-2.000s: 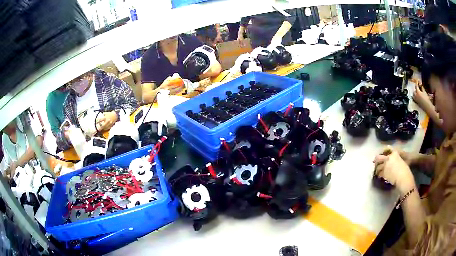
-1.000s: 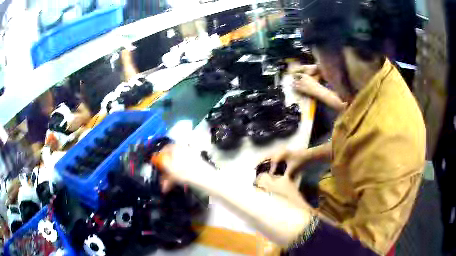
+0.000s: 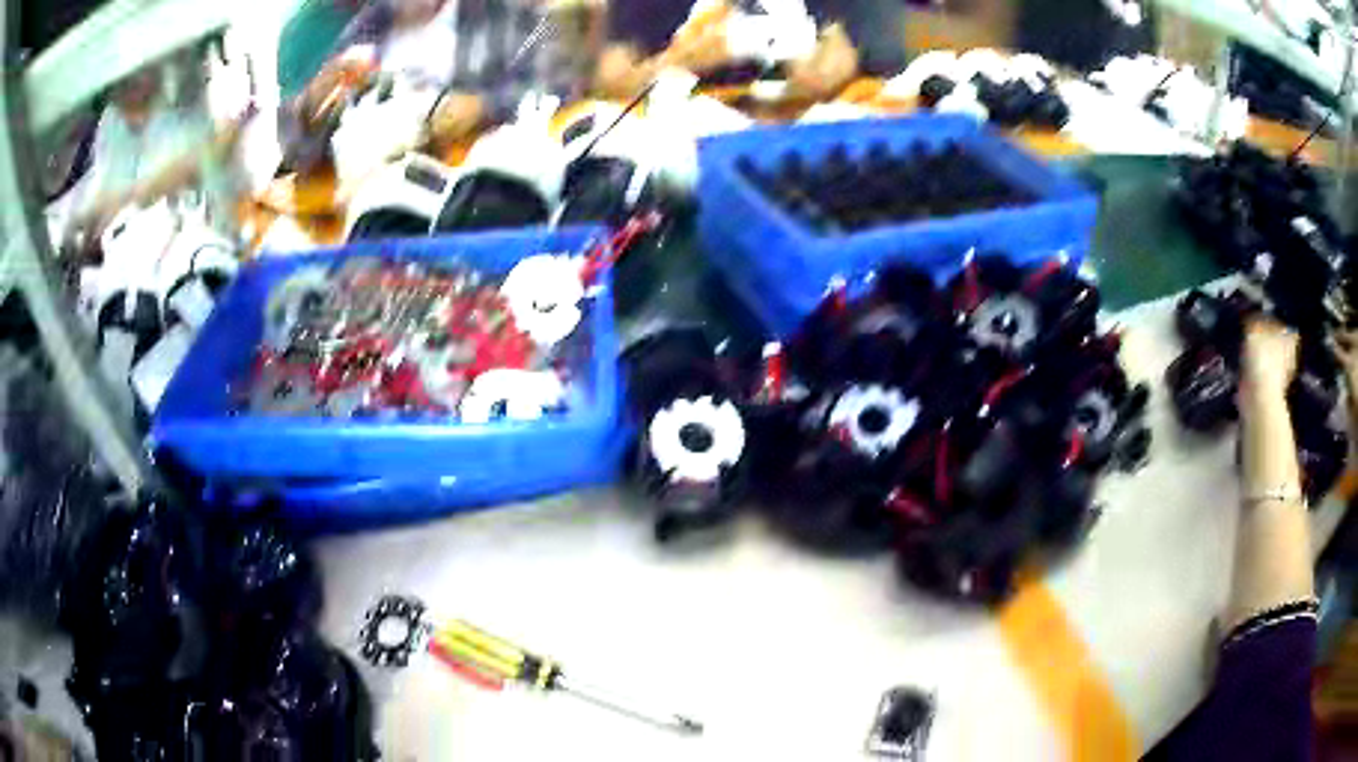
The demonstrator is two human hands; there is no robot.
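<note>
My right hand [image 3: 1270, 357] is small and blurred at the far right edge, at a heap of black housings [image 3: 1214, 350]. Its fingers are partly hidden, and I cannot tell whether they hold a housing. My left hand is out of the picture. A larger heap of black housings [image 3: 983, 499] with white light rings and red leads lies in the middle. A small dark square camera module [image 3: 900, 721] lies on the white bench at the bottom. A yellow-and-black screwdriver [image 3: 499, 655] lies beside a flat dark ring [image 3: 395, 631].
A blue bin [image 3: 402, 454] of rings and red leads stands at the left. A blue tray [image 3: 909, 246] of black parts stands behind the housings. More black housings [image 3: 209, 640] fill the lower left. Coworkers' arms and white camera bodies [image 3: 499, 186] are blurred at the back.
The view has swung left and down, bringing the screwdriver and module into sight. My right hand has moved from above the middle housings to the heap at the right.
</note>
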